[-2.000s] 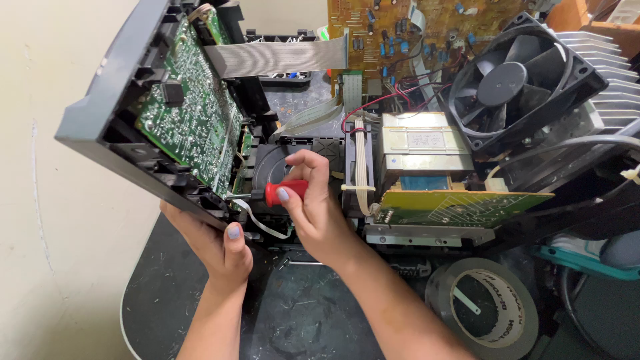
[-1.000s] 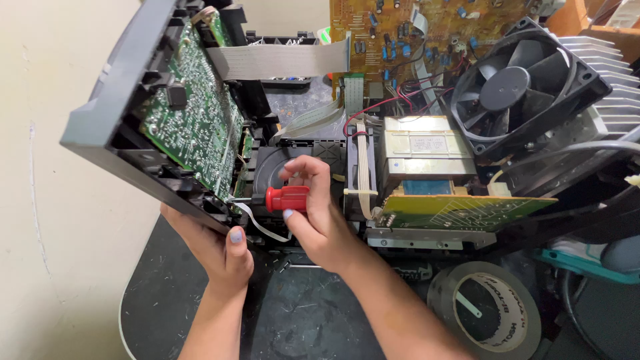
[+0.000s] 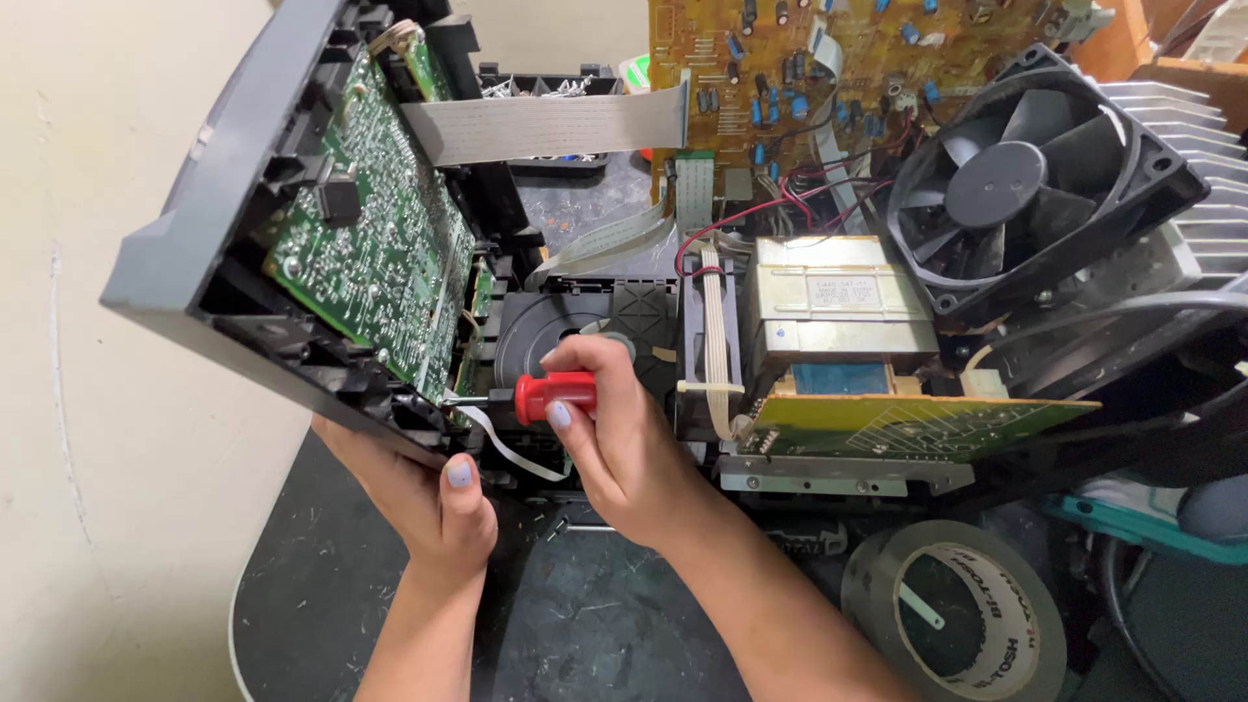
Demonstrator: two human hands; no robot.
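Note:
My right hand (image 3: 624, 439) grips the red handle of a screwdriver (image 3: 554, 396), its shaft pointing left to the lower corner of a green circuit board (image 3: 380, 244). That board is fixed inside a grey plastic front panel (image 3: 185, 253), which stands tilted. Under the panel's lower edge, my left hand (image 3: 419, 497) supports it, thumb outside. A wide flat ribbon cable (image 3: 556, 125) runs from the green board to a brown circuit board (image 3: 780, 88). Close to the screwdriver tip a narrow white flat cable (image 3: 512, 450) curves down. Whether the tip sits in a screw is too small to tell.
Right of my hands are a transformer (image 3: 838, 302), a black cooling fan (image 3: 994, 185), a metal heatsink (image 3: 1194, 175) and an upright yellow-green board (image 3: 926, 429). A roll of clear tape (image 3: 960, 609) lies at lower right. Behind is a black tray of screws (image 3: 561, 168).
The red handle has turned in my right hand, whose fingers have shifted around it. My left hand has stayed at the panel's lower edge.

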